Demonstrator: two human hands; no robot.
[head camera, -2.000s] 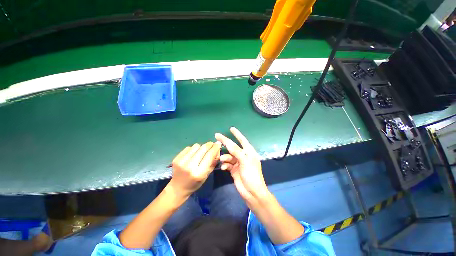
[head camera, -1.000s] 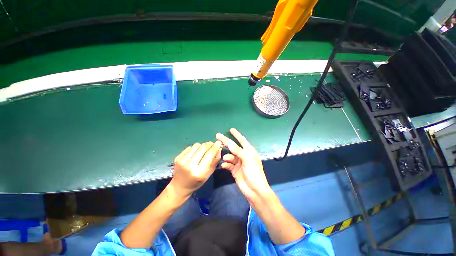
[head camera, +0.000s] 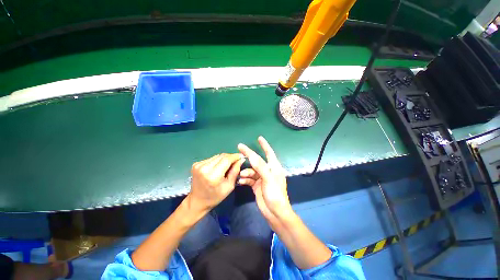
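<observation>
My left hand (head camera: 215, 178) and my right hand (head camera: 267, 183) are bare and meet at the bench's near edge, above my lap. The left fingertips are pinched together against the right thumb and fingers. A tiny part (head camera: 243, 159) shows as a small light spot between the fingertips; what it is cannot be told. A dark bit also shows low between the hands, mostly hidden. The right index and middle fingers are stretched out and apart.
An orange electric screwdriver (head camera: 316, 39) hangs over the round screw dish (head camera: 297, 111). A blue bin (head camera: 165, 99) lies left. Black parts (head camera: 362, 104), a black cable (head camera: 335, 124), a parts tray (head camera: 404, 118) and stacked trays (head camera: 464, 81) are right. Another person's arm (head camera: 41, 269) shows lower left.
My left fingers have curled in and shifted slightly at the fingertips. My right fingers are raised a little and spread. The screwdriver has shifted slightly right in view.
</observation>
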